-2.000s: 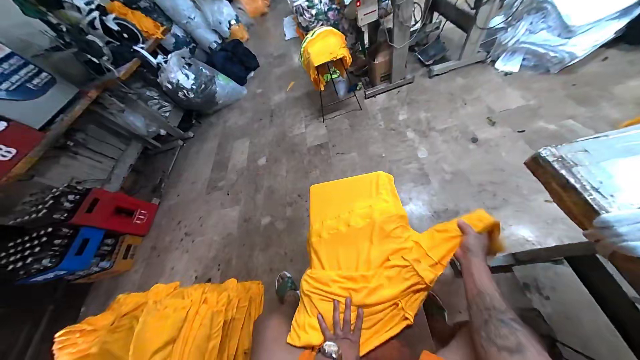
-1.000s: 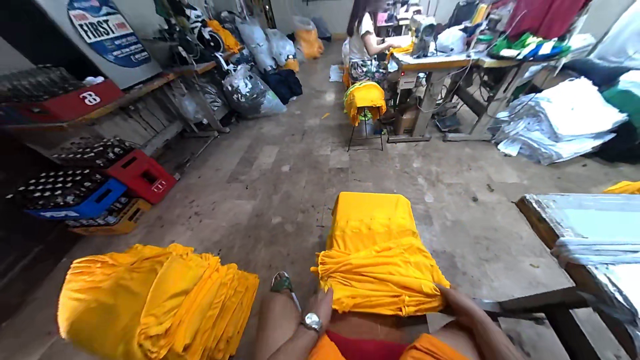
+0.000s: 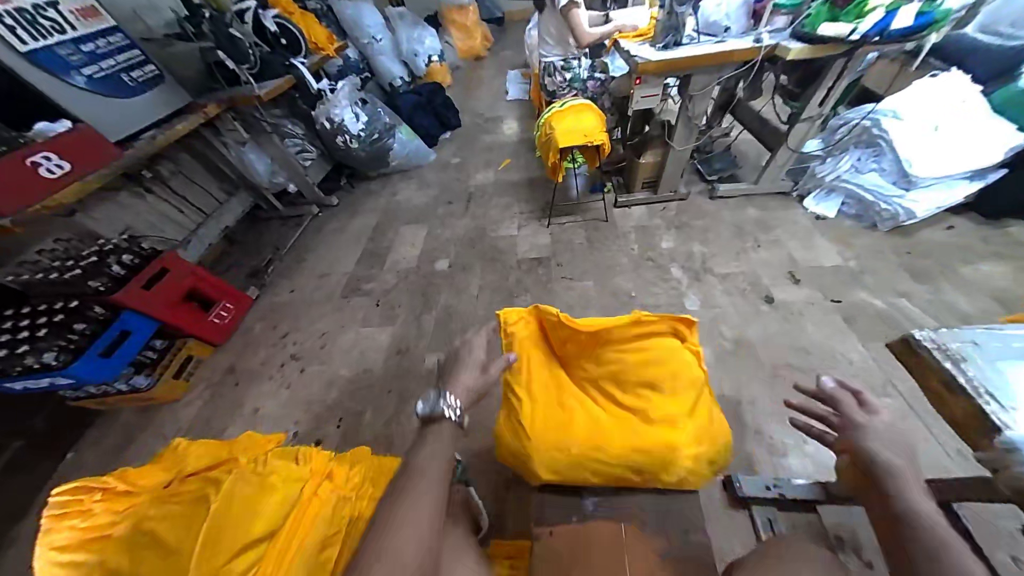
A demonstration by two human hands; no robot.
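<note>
A folded bundle of yellow fabric (image 3: 612,400) rests in front of me, on the far part of a brown surface (image 3: 624,544) between my legs. At its left side is my left hand (image 3: 478,364), a metal wristwatch (image 3: 442,406) on the wrist; its fingertips are at the cloth's edge, and whether they touch it I cannot tell. My right hand (image 3: 840,420) is apart from the bundle, to its right, with spread fingers and nothing in them. A large stack of yellow cloth pieces (image 3: 216,512) lies at the lower left.
Bottle crates, one red (image 3: 188,296) and one blue (image 3: 112,348), stand at left by a wooden workbench (image 3: 152,156). Ahead are a stool with yellow cloth (image 3: 572,132), a person (image 3: 572,40) at a sewing table (image 3: 696,56), and white fabric piles (image 3: 912,144). A table corner (image 3: 960,384) juts in at right.
Both hands were on the yellow fabric; my right hand has come off it. The gathered cloth on top of the bundle now shows as a smoother, folded block. The view has tilted down.
</note>
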